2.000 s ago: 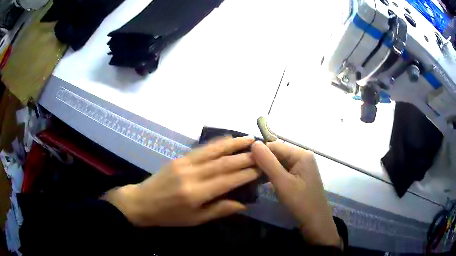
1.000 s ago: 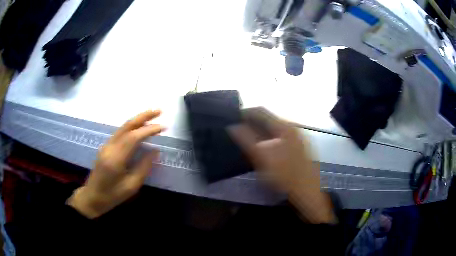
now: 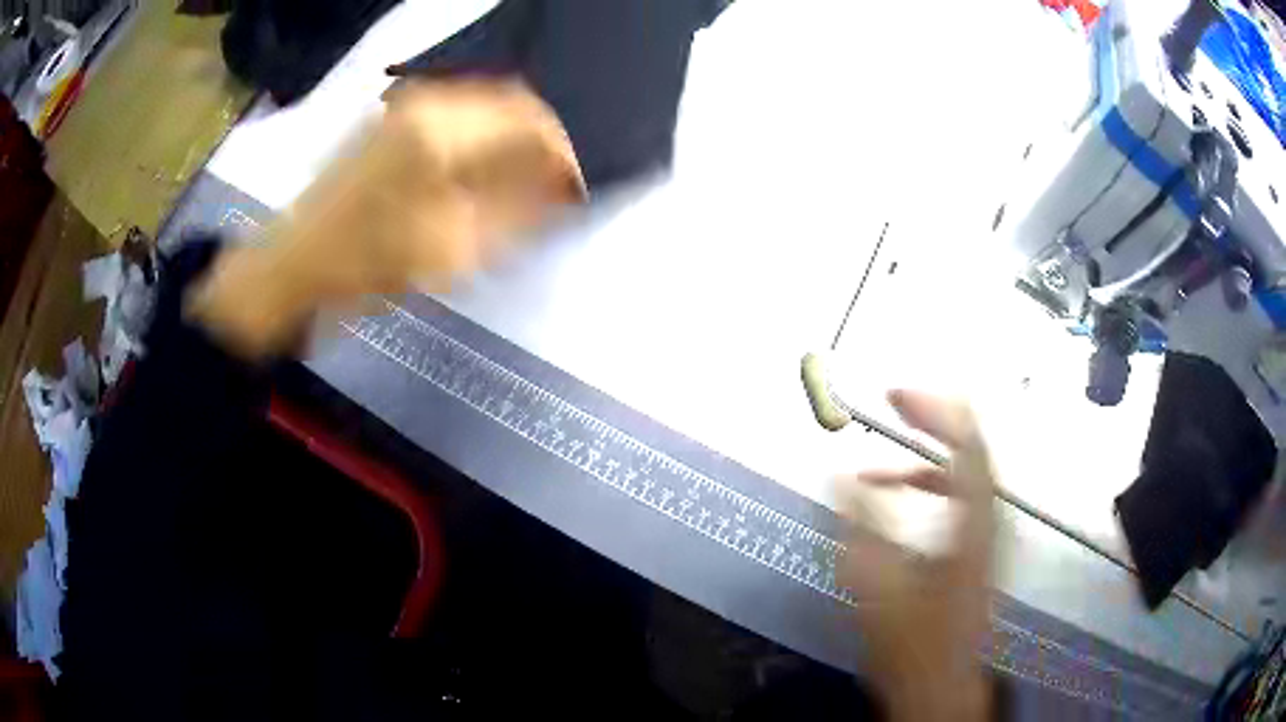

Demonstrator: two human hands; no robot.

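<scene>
My left hand [image 3: 437,184] is blurred, at the upper left against the black cut pieces [image 3: 614,92]. Its fingers are bent over their near side. Whether it grips one cannot be told. The hand hides part of the cut pieces. My right hand [image 3: 931,564] is blurred, over the table's front edge at the lower right, fingers apart and holding nothing. A black finished piece [image 3: 1199,473] lies right of the needle area. The sewing machine head [image 3: 1142,184] stands at the upper right.
The ruler edge [image 3: 592,459] runs along the table front. A beige-green latch [image 3: 821,392] sits at the bed cover corner. Other black fabric [image 3: 303,43] lies far upper left. A red frame [image 3: 381,487] is below the table edge, with pale scraps [image 3: 50,480] at the left.
The black piece that was under my right hand is no longer seen there. My left hand has moved up to the cut pieces. My right hand has opened. The view has shifted left.
</scene>
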